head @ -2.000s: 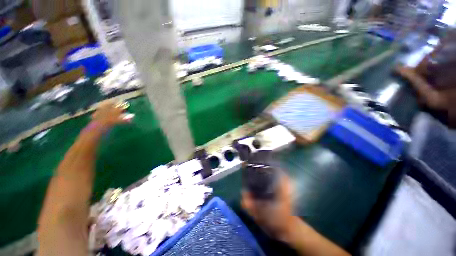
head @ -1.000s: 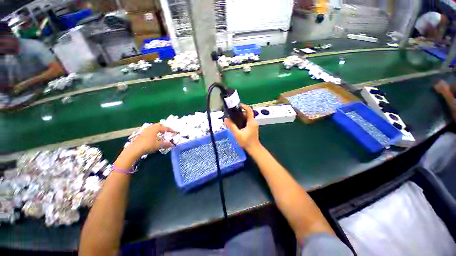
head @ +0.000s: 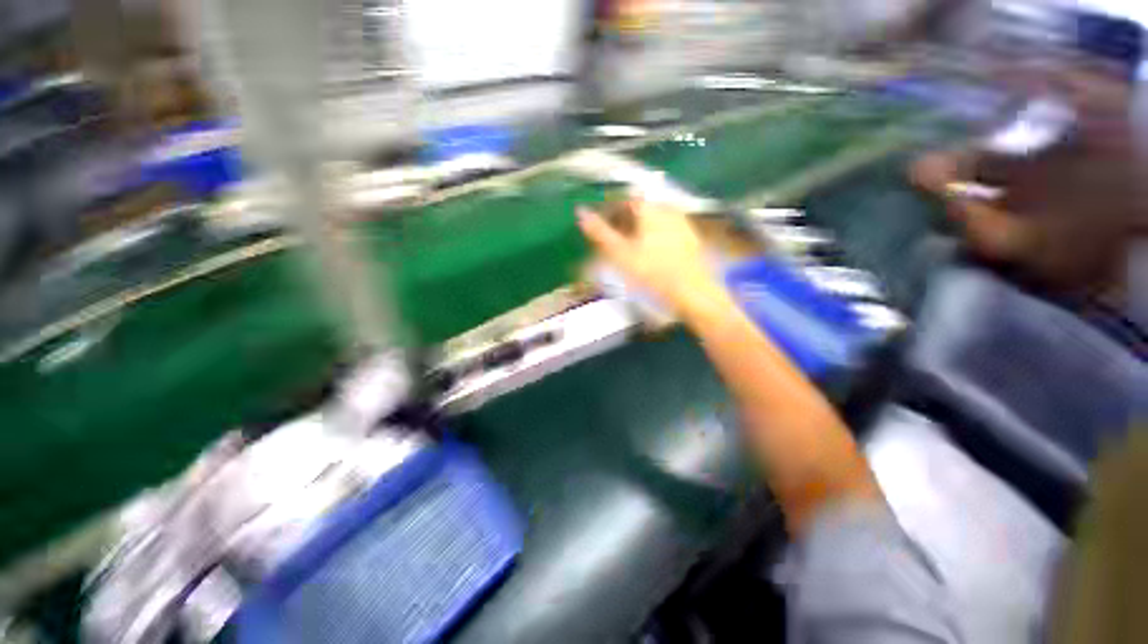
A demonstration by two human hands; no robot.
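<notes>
The view is heavily blurred. My right hand (head: 648,258) reaches out over the near edge of the green belt, by the cardboard box. Its thumb and fingers look spread, with a dark patch between them; whether it holds anything cannot be told. My left hand is not in view. A blue tray of screws (head: 397,572) lies at the lower left on the bench. A pile of white modules (head: 271,484) lies beside it, along the belt. A dark shape stands at the tray's back corner, too blurred to name. The screwdriver cannot be made out.
A white power strip (head: 541,362) lies along the belt edge. A second blue tray (head: 806,321) lies right of my forearm. A pale post (head: 309,176) rises at the left. Another person (head: 1045,189) is at the right. The green belt (head: 472,258) crosses the view.
The view has swung right and blurred. My right hand has left the screwdriver it held and moved out to the right. My left hand, over the modules before, has gone from view.
</notes>
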